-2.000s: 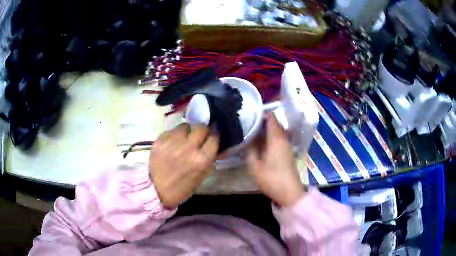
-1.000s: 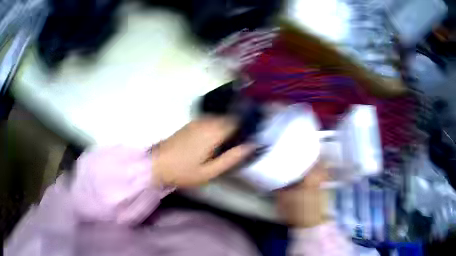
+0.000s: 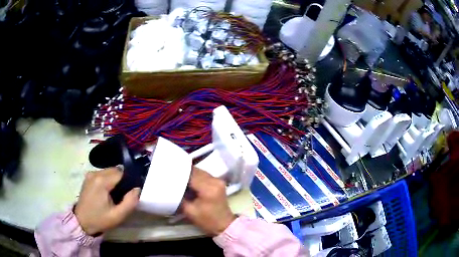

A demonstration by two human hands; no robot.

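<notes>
The white camera housing is held over the bench's front edge, tilted, its outer wall towards me. Its white wall-mount bracket points up and right, over the wires. My left hand grips the black camera head at the housing's left side; a rounded black fin sticks out to the upper left. My right hand holds the housing from its right side, below the bracket, with some fingertips hidden behind it. The inside of the housing is hidden.
Red-and-blue wires lie behind the hands, before an open carton of small parts. Black parts are piled left. A blue-and-white BOSCH sheet lies right. Subassemblies stand farther right, above a blue crate.
The view has swung right and sharpened. The housing has turned from showing its open inside to showing its outer wall. Both hands still hold the pieces, with the black head against the housing's left side.
</notes>
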